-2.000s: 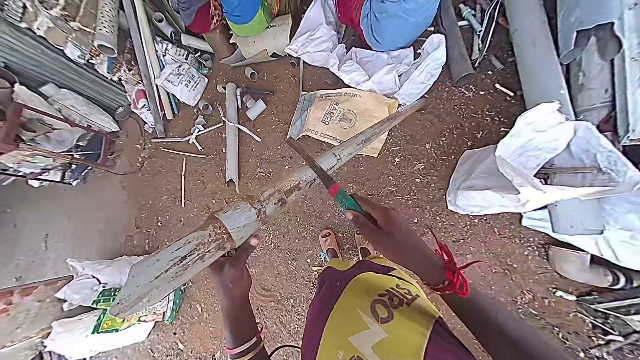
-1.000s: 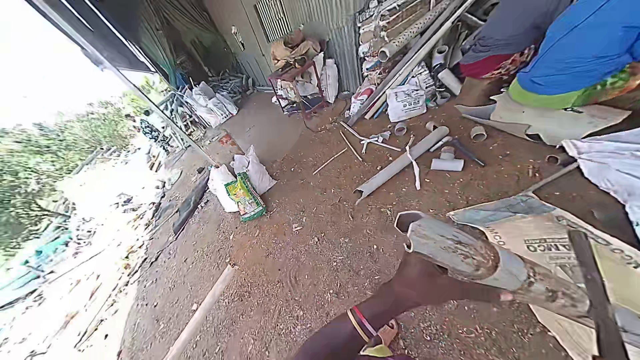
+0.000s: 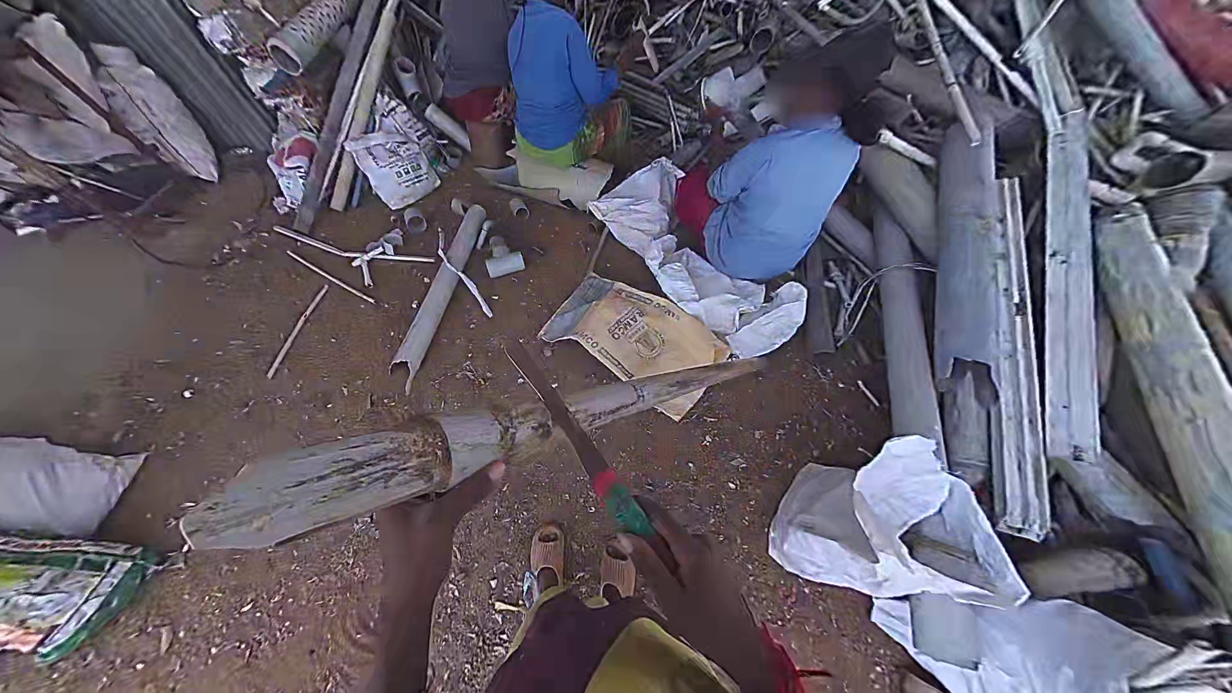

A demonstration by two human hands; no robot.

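Note:
My left hand (image 3: 433,510) grips a long, dirty grey plastic pipe (image 3: 337,486) from below, near its joint. The pipe lies slantwise across the view, with its broad, flattened end at the left and its thin end at the upper right. In my right hand (image 3: 674,558) is the green and red handle of a long, flat-bladed tool (image 3: 563,414), rusty brown; whether it is a knife or a file I cannot tell. Its blade crosses over the pipe's middle, and whether the two touch is unclear.
A brown paper sack (image 3: 645,337) lies on the ground ahead, with a white sack (image 3: 712,289) behind it. A cut pipe (image 3: 443,284) and short pieces lie left of them. Several people sit ahead, one in a light blue shirt (image 3: 784,188). Scrap pipes (image 3: 1020,318) are heaped at the right.
The view has swung left and back again. The pipe is still in my left hand, and the tool lies across it as it did two seconds ago, a little farther left along it.

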